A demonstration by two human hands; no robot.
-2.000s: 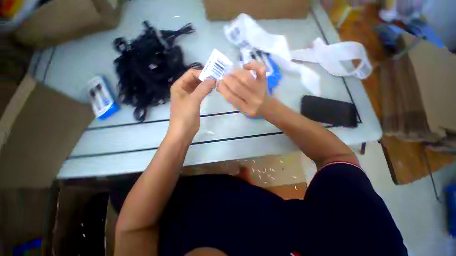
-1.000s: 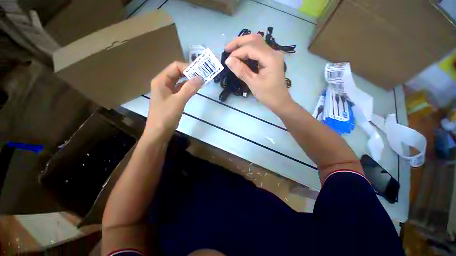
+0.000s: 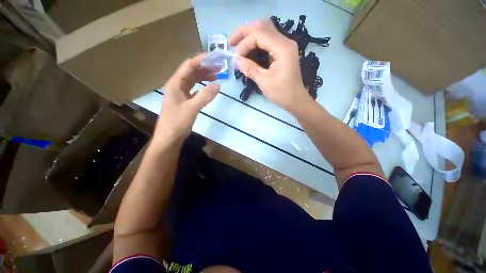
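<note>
A thin whitish piece, blurred, likely the barcode label (image 3: 216,57), is between my hands above the table. My right hand (image 3: 272,64) pinches its right edge with thumb and index finger. My left hand (image 3: 186,93) has thumb and fingers apart at its left side; whether it touches the piece is unclear. A blue and white retail box (image 3: 218,40) lies just behind the piece, partly covered. Black cables (image 3: 310,69) lie in a tangled heap behind my right hand. More retail boxes (image 3: 371,114) lie fanned in a pile to the right.
A white label strip (image 3: 399,104) loops beside the box pile. A black phone (image 3: 410,193) lies at the table's right edge. Brown cartons stand at left (image 3: 133,58) and back right (image 3: 421,42). An open floor carton (image 3: 101,160) with dark contents is lower left.
The view has swung left, then shifted slightly. The label, earlier flat and readable in my left fingers, is now tilted and blurred, with my right fingers on its edge. My left fingers have spread.
</note>
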